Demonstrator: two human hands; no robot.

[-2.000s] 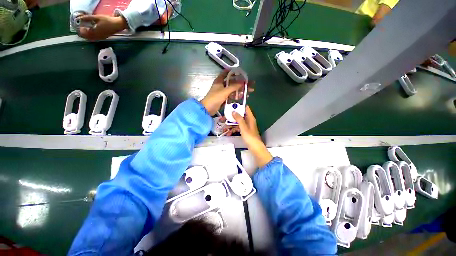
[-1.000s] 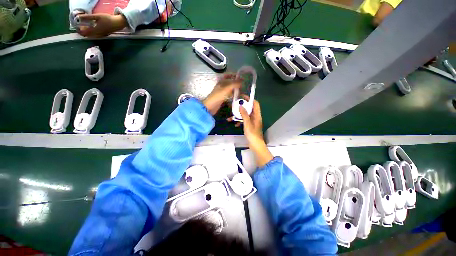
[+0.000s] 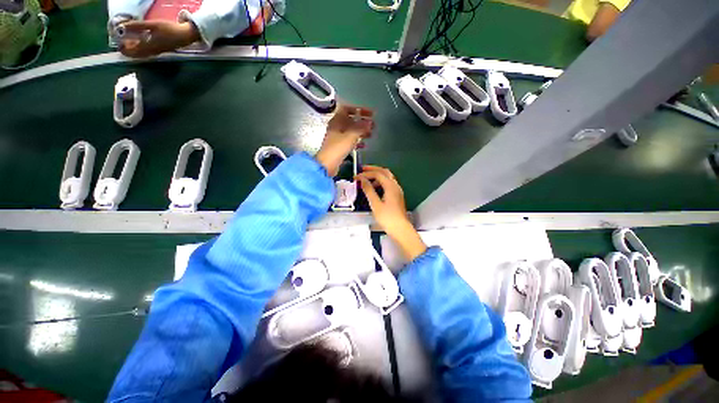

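A white housing [image 3: 345,194] stands in line with the belt near its front rail, round end toward me; my left forearm and hand partly hide it. My left hand [image 3: 347,132] is blurred above its far end, fingers apart, with no housing seen in it. My right hand [image 3: 382,193] is at the housing's right side, fingertips at its edge; whether they grip it is unclear. Another housing [image 3: 270,160] lies left of my left sleeve, partly covered by it. Several housings [image 3: 329,310] lie on the white sheet [image 3: 264,366] below my forearms.
More housings [image 3: 190,175] are spaced on the green belt [image 3: 236,102], with a group [image 3: 448,94] at its far side. A slanting grey post [image 3: 544,118] crosses at right. Housings [image 3: 549,354] crowd the right bench. Another person's hand [image 3: 162,38] is at upper left.
The housing held up between my hands is no longer raised; one now rests on the belt there. My left hand has moved left and slightly up. Belt housings have shifted left.
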